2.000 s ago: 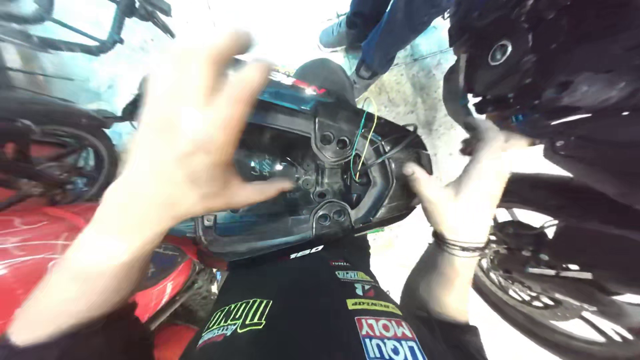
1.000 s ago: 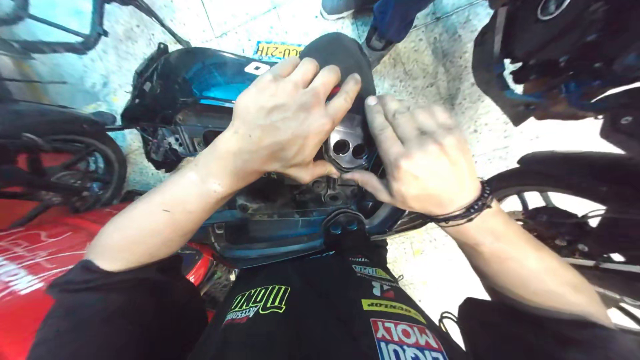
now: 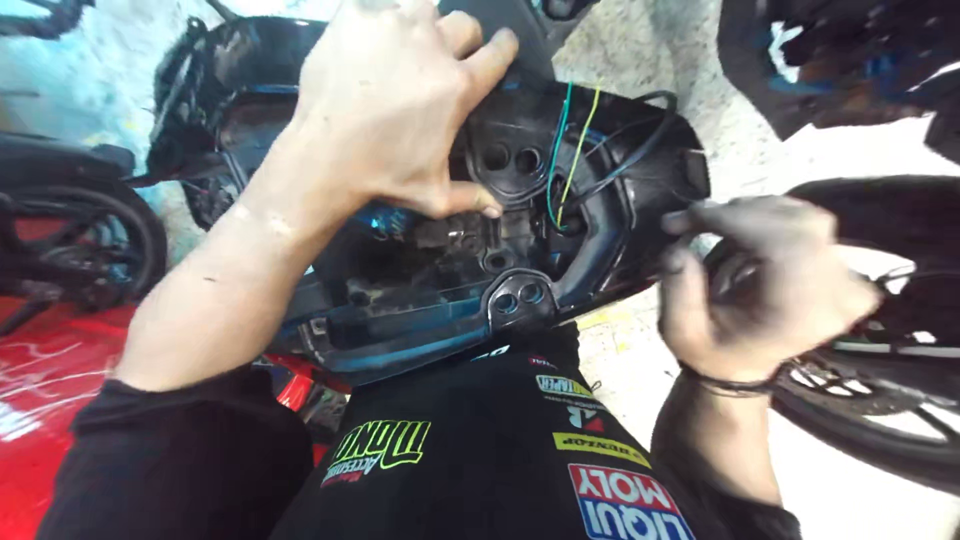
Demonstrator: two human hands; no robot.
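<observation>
A motorcycle's black tail section (image 3: pixel 652 180) lies across the view without its seat, its frame parts uncovered. My left hand (image 3: pixel 397 112) rests over its far side, fingers bent over the far edge and thumb close to a bracket with two round holes (image 3: pixel 512 159). A matching two-hole bracket (image 3: pixel 523 298) is on the near side. Green and yellow wires (image 3: pixel 576 154) and a black cable (image 3: pixel 637 154) rise from an opening. My right hand (image 3: pixel 757 277), blurred, is off the right end of the tail, thumb and index finger near each other; whether it holds something small cannot be told.
A red motorcycle part (image 3: pixel 67 397) is at lower left, below a black wheel (image 3: pixel 82 225). On the right stand another motorcycle's wheel (image 3: pixel 885 397) and dark bodywork (image 3: pixel 832 67). Pale floor (image 3: pixel 637 45) shows beyond the tail section.
My right hand has moved from the far two-hole bracket to the right, off the tail section. My left hand remains over the far side. The wires, hidden one second ago, show again.
</observation>
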